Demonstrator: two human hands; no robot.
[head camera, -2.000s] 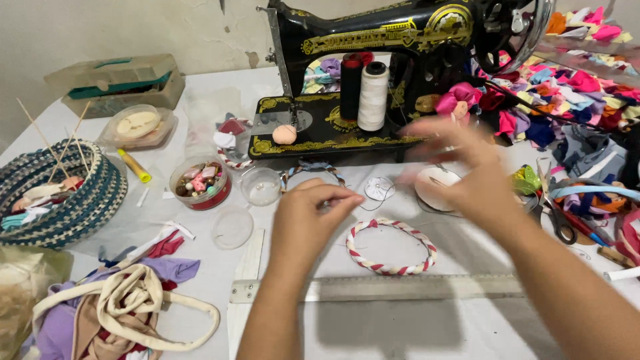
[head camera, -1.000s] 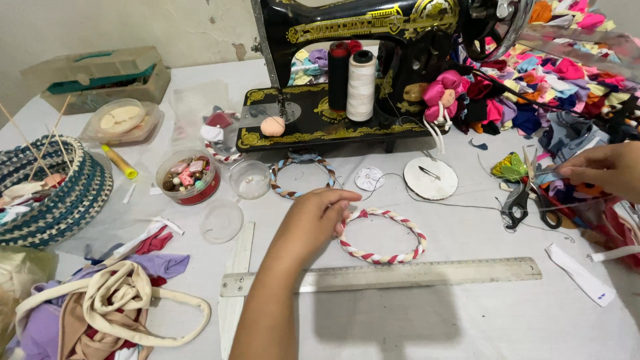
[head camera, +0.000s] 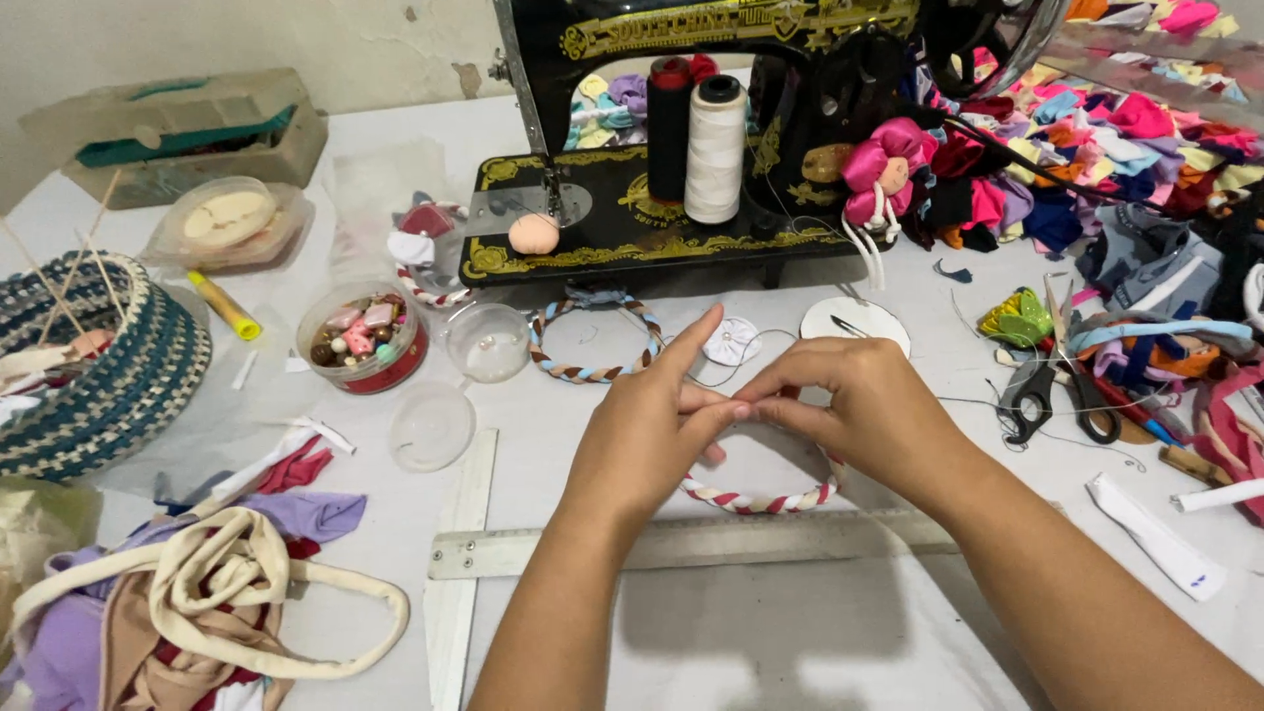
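My left hand (head camera: 647, 425) and my right hand (head camera: 859, 410) meet fingertip to fingertip above a red and white braided fabric ring (head camera: 760, 501). Dark thread (head camera: 948, 399) runs near both hands; whatever is pinched between the fingertips is too small to make out. Just behind the hands lie a small white gathered fabric circle (head camera: 732, 341) and a white disc (head camera: 879, 321) with a dark slim item on it. A blue, brown and cream braided ring (head camera: 595, 373) is left of them. Black-handled scissors (head camera: 1059, 395) lie at the right, beside a green fabric piece (head camera: 1017, 318).
A black sewing machine (head camera: 612, 222) with a black thread spool (head camera: 669, 138) and a white one (head camera: 715, 158) stands behind. A T-square (head camera: 494, 553) crosses the front. Left are a bead tub (head camera: 363, 341), a woven basket (head camera: 148, 365) and fabric strips (head camera: 217, 592); fabric scraps (head camera: 1116, 148) heap at right.
My right hand has moved from beside the scissors at the right to the middle, where it meets my left hand. The hands now partly cover the red and white ring and the white disc.
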